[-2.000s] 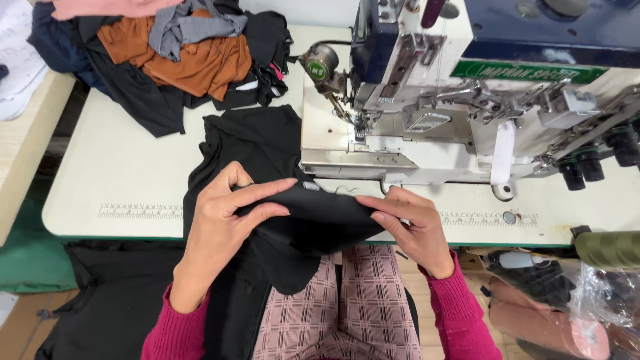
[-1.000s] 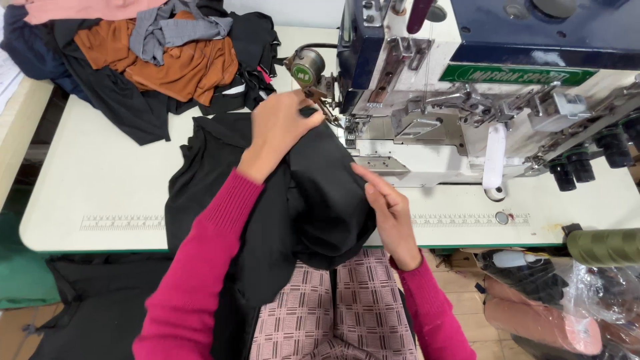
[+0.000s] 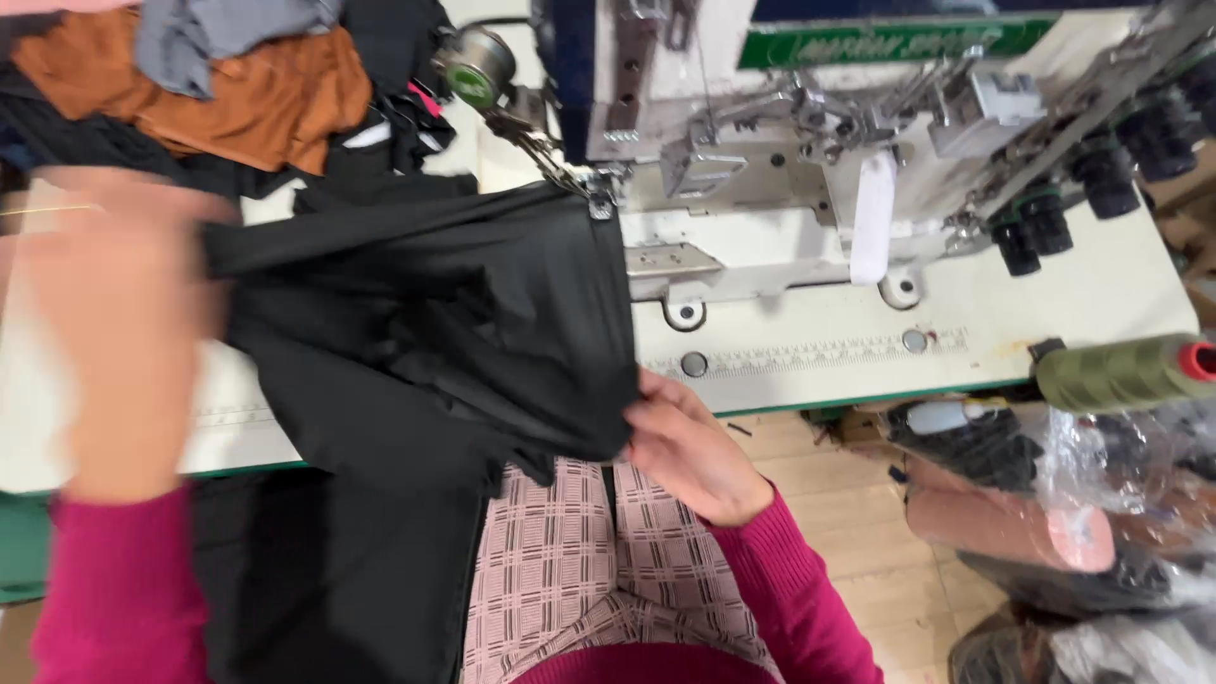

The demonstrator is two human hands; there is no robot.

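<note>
Black fabric (image 3: 446, 323) stretches from the presser foot (image 3: 600, 201) of an industrial sewing machine (image 3: 741, 180) toward the left. Its upper right corner lies at the foot. My left hand (image 3: 114, 275) is blurred at the fabric's left end, and its fingers cannot be made out clearly. With thumb and fingers, my right hand (image 3: 684, 442) pinches the lower right edge of the black fabric, near the table's front edge.
A pile of brown (image 3: 275, 95), grey and black cloth lies at the back left. A green thread cone (image 3: 1121, 372) is at the right edge of the white table (image 3: 817, 366). Plastic-wrapped rolls (image 3: 988, 513) stand below it. More black cloth (image 3: 332, 570) hangs at the lower left.
My left hand has moved from beside the presser foot far to the left. The black fabric now spreads out leftward from the foot. My right hand has moved down along the fabric's edge.
</note>
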